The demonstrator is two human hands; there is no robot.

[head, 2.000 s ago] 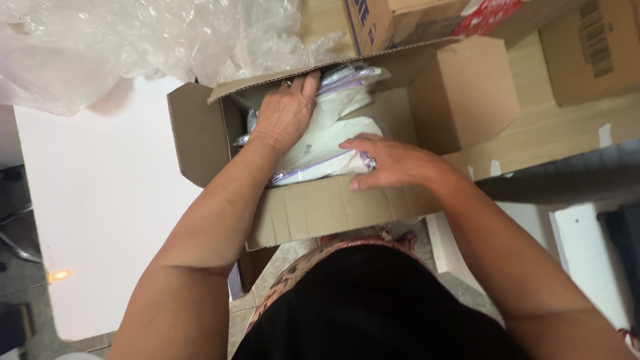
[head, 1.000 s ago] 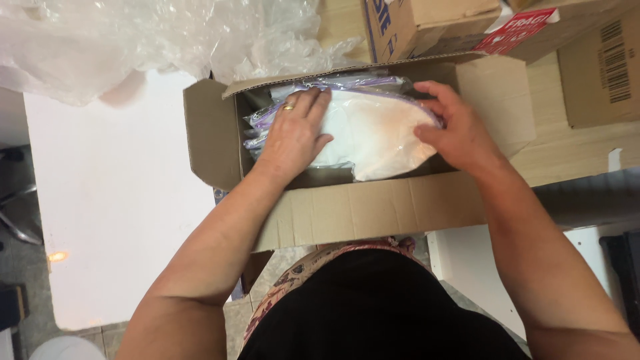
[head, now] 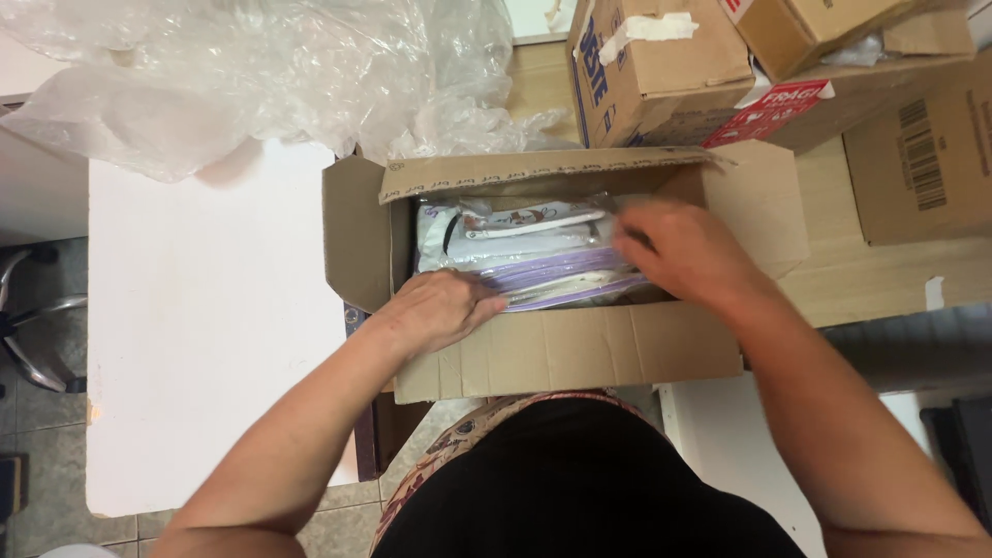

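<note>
An open cardboard box [head: 570, 349] stands in front of me with its flaps folded out. Inside it several clear plastic packets with purple edges [head: 554, 269] stand packed together, holding white, fabric-like contents. Behind them lies a white packet with a printed drawing [head: 535, 217]. My left hand [head: 443, 308] rests on the near left end of the packets, beside the near flap, its thumb against a purple edge. My right hand [head: 674, 244], blurred, is at the right end of the packets with its fingers bent; whether it grips one cannot be told.
Crumpled clear plastic wrap [head: 310, 77] lies at the back left, above a white tabletop [head: 209, 333]. Cardboard boxes, one with a red fragile label [head: 775, 112], stand at the back right, with another box [head: 922, 170] farther right. A chair leg [head: 39, 360] shows at the left.
The broad white packet that lay between my hands on top a second ago no longer lies flat there; upright purple edges and the printed packet now show. My left hand has moved to the near side.
</note>
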